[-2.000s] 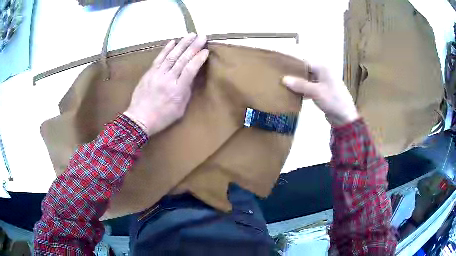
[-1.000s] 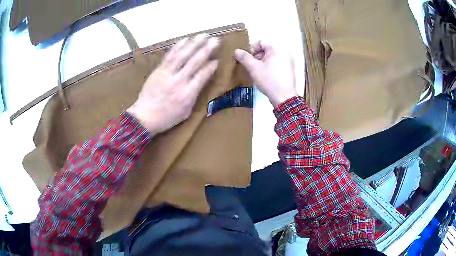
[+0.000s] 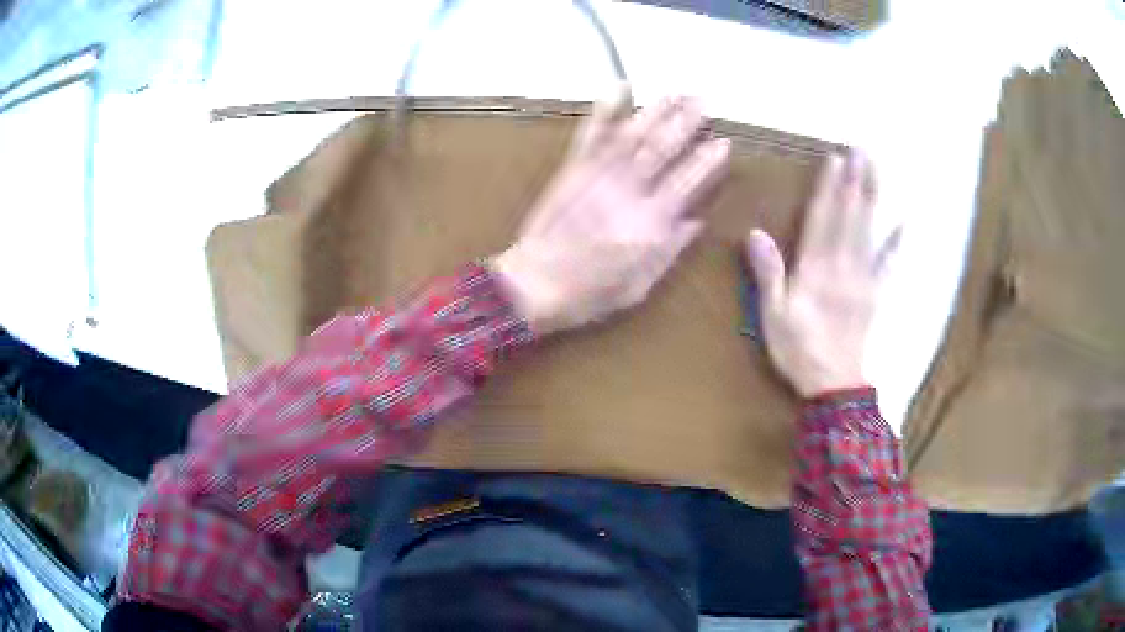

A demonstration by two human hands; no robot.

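Note:
The brown bag body panel (image 3: 592, 395) lies on the white table in front of me, its left end raised in a fold. The brown top edge strip (image 3: 309, 109) runs along its top edge and projects past it at the left. The thin handle (image 3: 500, 6) loops above the strip. My left hand (image 3: 623, 216) lies on the panel, fingers spread near the top edge. My right hand (image 3: 824, 278) lies flat at the panel's right end, fingertips at the strip, thumb apart. It covers most of the dark label (image 3: 751, 296). Both hands are somewhat blurred.
A pile of brown panels (image 3: 1061, 284) lies on the table at the right. A pale sheet with dark strips (image 3: 49, 185) is at the far left. A dark brown stack (image 3: 808, 15) shows at the far edge. The table's dark front edge (image 3: 987, 549) runs below.
The view has shifted, so the panel appears further right. My right hand has gone from pinching the panel's top right corner to lying flat on it. The label is now mostly covered.

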